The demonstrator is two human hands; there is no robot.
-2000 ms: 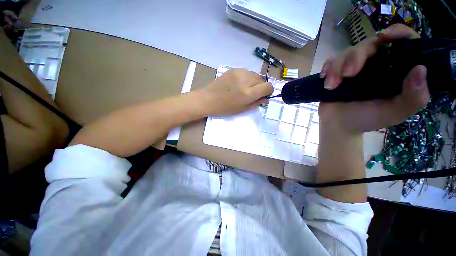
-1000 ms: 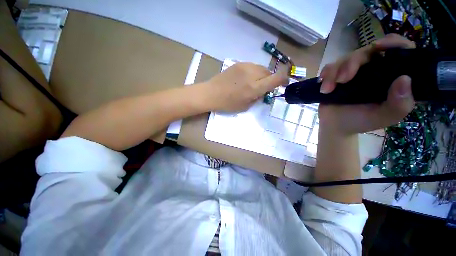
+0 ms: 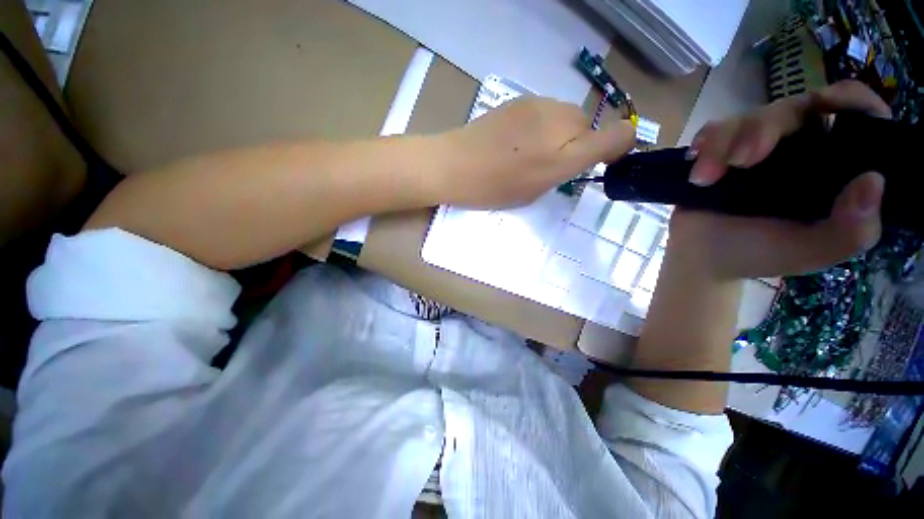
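Observation:
The white plastic housing (image 3: pixel 496 243) lies ribbed side up on the cardboard work mat. My right hand (image 3: pixel 780 172) grips the black electric screwdriver (image 3: pixel 648 175). Its thin bit points left at a small green board (image 3: pixel 573 187) inside the housing. My left hand (image 3: pixel 527 152) lies over the housing's upper part, its fingertips by the wires and a yellow-and-white part (image 3: pixel 642 129). Whether the fingers pinch anything is hidden. A green circuit board strip (image 3: pixel 600 73) lies beyond the housing, with thin wires running from it.
A stack of white housings (image 3: pixel 659 30) stands beyond the work. A basket of small parts (image 3: pixel 786 66) is at upper right, a pile of wired boards (image 3: pixel 816 319) at right. The black cord (image 3: pixel 770 379) crosses my right forearm. A neighbour's arm (image 3: pixel 35 152) and another housing (image 3: pixel 59 22) show at left.
The view has shifted, so the bench things sit further right and higher. My left fingertips have moved from near the bit towards the wires and yellow-and-white part, uncovering the small board. The screwdriver stays gripped.

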